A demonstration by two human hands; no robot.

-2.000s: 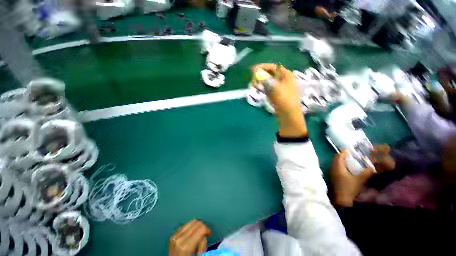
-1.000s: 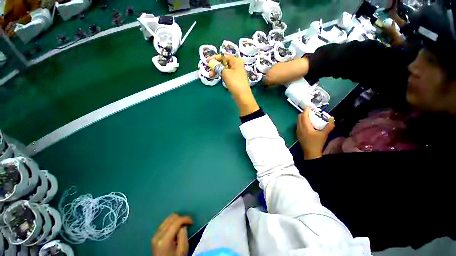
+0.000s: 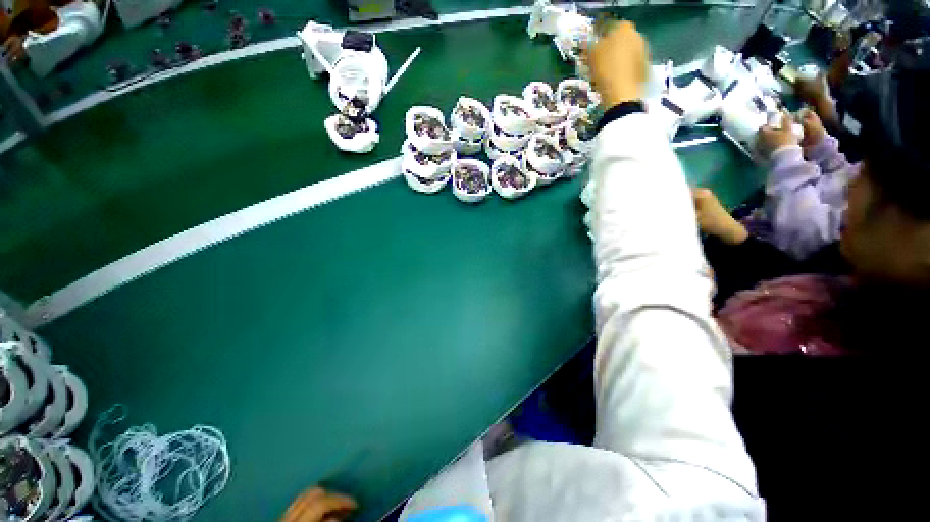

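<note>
My right hand (image 3: 618, 63) is stretched far forward at the top right, at a white camera body (image 3: 551, 22) on the bench; whether its fingers grip it is hidden. My left hand (image 3: 320, 506) is cut off by the bottom edge, low on the bench, and its fingers are hard to make out. White cups with circuit boards (image 3: 471, 178) stand grouped and partly stacked left of my right forearm. Another white camera body (image 3: 357, 80) with antennas lies further left, an open cup with a board (image 3: 352, 133) at its end.
A tangled heap of pale sealing rings (image 3: 163, 471) lies at the lower left, beside stacked white housings (image 3: 22, 479). A pale strip (image 3: 224, 229) crosses the green bench (image 3: 337, 306). Other people's hands (image 3: 780, 133) and white parts are at the right, with a person in dark clothes close by.
My right hand has moved forward and right, from the grouped cups to the far camera body. My left hand has slipped lower, mostly out of view. The neighbour's arm has withdrawn from the cups.
</note>
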